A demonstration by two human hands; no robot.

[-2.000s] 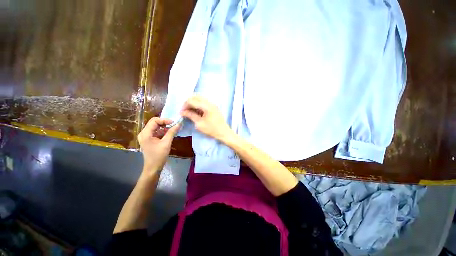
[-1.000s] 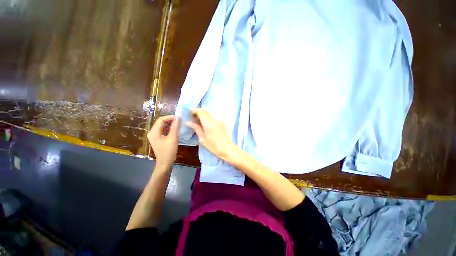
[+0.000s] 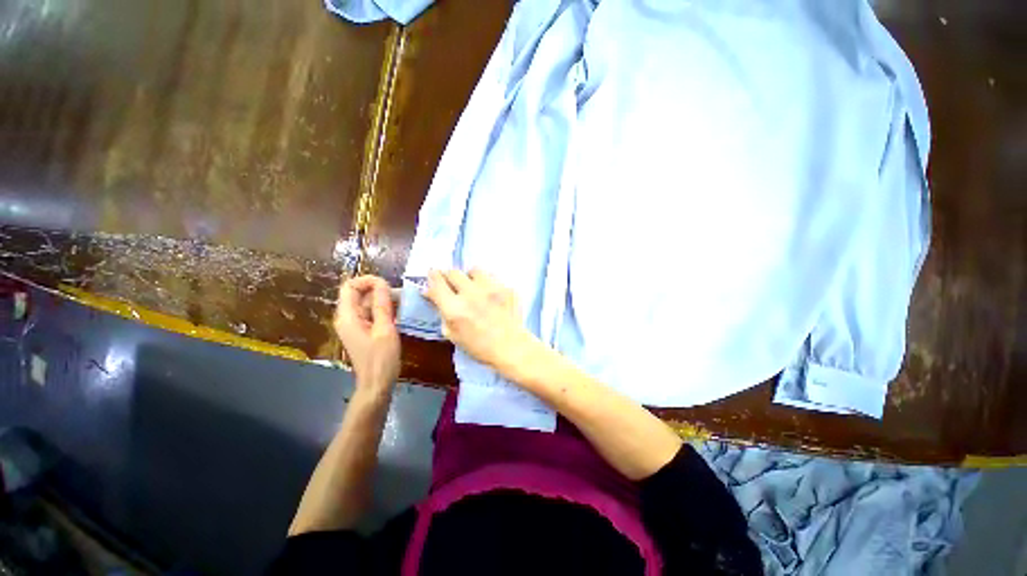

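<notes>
A light-blue shirt (image 3: 698, 203) lies spread on the brown table, its curved hem towards me. One sleeve's cuff (image 3: 506, 406) hangs over the table edge at my lap; the other cuff (image 3: 831, 388) lies at the right. My right hand (image 3: 479, 318) rests on the shirt's left edge, its fingertips on a stitched corner of cloth (image 3: 417, 295). My left hand (image 3: 369, 326) is just left of that corner, fingertips pinched together; whether it holds a thread or the cloth's tip is too fine to tell.
The brown table (image 3: 225, 135) has yellow edging and a seam strip left of the shirt. Another piece of blue cloth (image 3: 381, 9) shows at the top edge. Crumpled blue shirts (image 3: 845, 506) lie below the table edge at right. A magenta apron (image 3: 484, 450) is on my lap.
Both hands have moved apart slightly, and the cloth corner they had raised between them now lies lower, under my right fingertips. A blue cloth piece has come into view at the top.
</notes>
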